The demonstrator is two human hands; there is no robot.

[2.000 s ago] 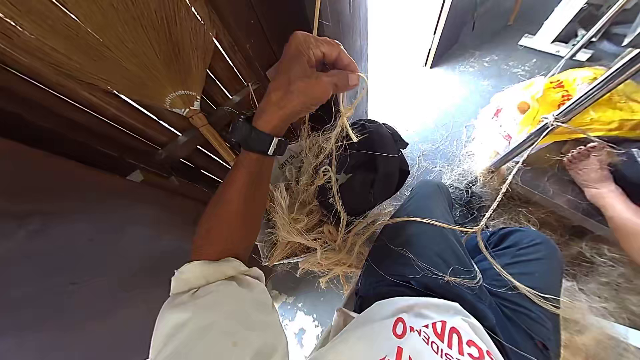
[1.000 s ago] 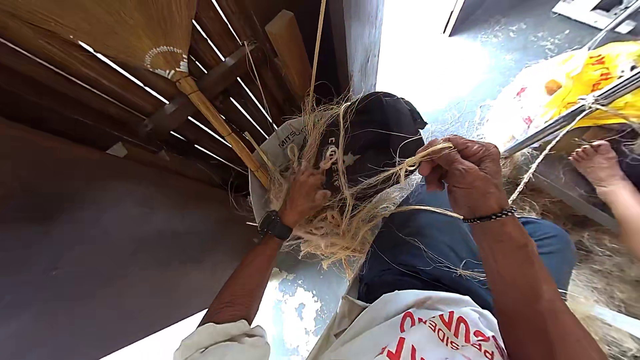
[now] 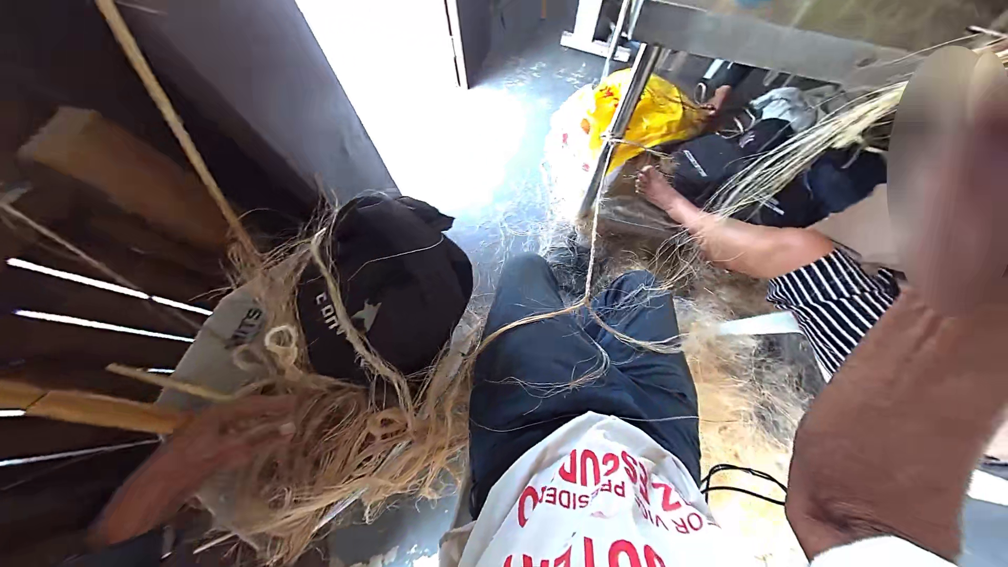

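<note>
At the lower left, my left hand, blurred by motion, lies against a heap of tan plant fibers; whether its fingers close on any is unclear. My right hand is raised at the far right, badly blurred. Pale long fibers fan out beside it, but its grip on them cannot be made out. A knotted fiber cord comes down from a metal bar to my lap and splits over my dark trousers. Loose strands also hang over a black cap next to the heap.
A wooden broom handle juts in from the left, by slatted boards. Beyond my knees stand a metal bar and a yellow plastic bag. Another person's leg reaches in from the right. A wooden beam crosses the upper right.
My right hand has gone from above my lap, where it held a thin strand bundle, up to the far right. The view has swung to the right. My left hand remains by the heap.
</note>
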